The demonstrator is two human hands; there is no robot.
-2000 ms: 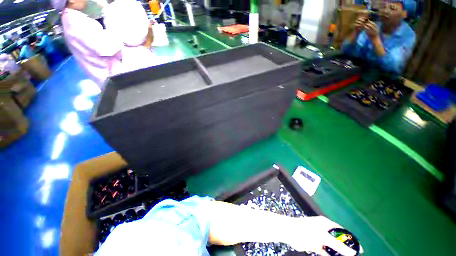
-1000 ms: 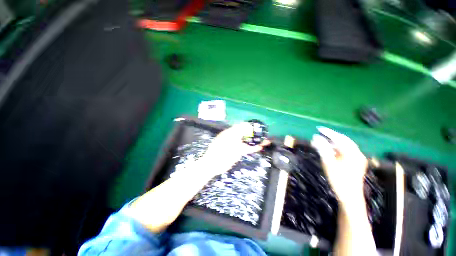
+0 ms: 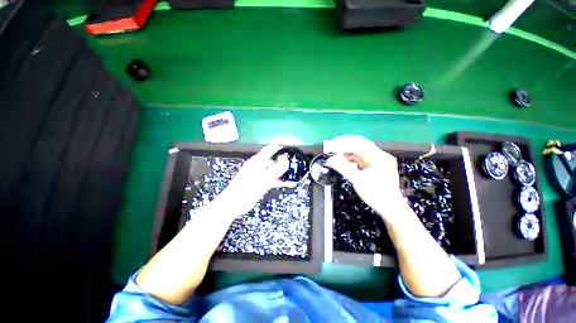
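My left hand (image 3: 258, 173) holds a black round unit (image 3: 292, 165) above the right part of the left parts tray (image 3: 319, 246), which holds heaped small bright parts (image 3: 271, 221). My right hand (image 3: 369, 170) grips a silver-rimmed round piece (image 3: 322, 170) just right of that unit; whether the two touch is unclear. Small glossy black parts (image 3: 357, 221) lie in the right parts tray (image 3: 467, 233), partly hidden by my right hand and forearm.
Silver-faced round units (image 3: 496, 165) lie in the far-right tray (image 3: 499, 252). A white counter (image 3: 220, 127) sits behind the left tray. Dark discs (image 3: 411, 93) lie on the green belt (image 3: 284, 63). Stacked black trays (image 3: 57, 164) rise at left. A red-edged tray (image 3: 120, 25) is far left.
The view has swung right and down from the tall trays to the parts trays. My right hand has moved left beside my left hand and now holds a silver-rimmed piece.
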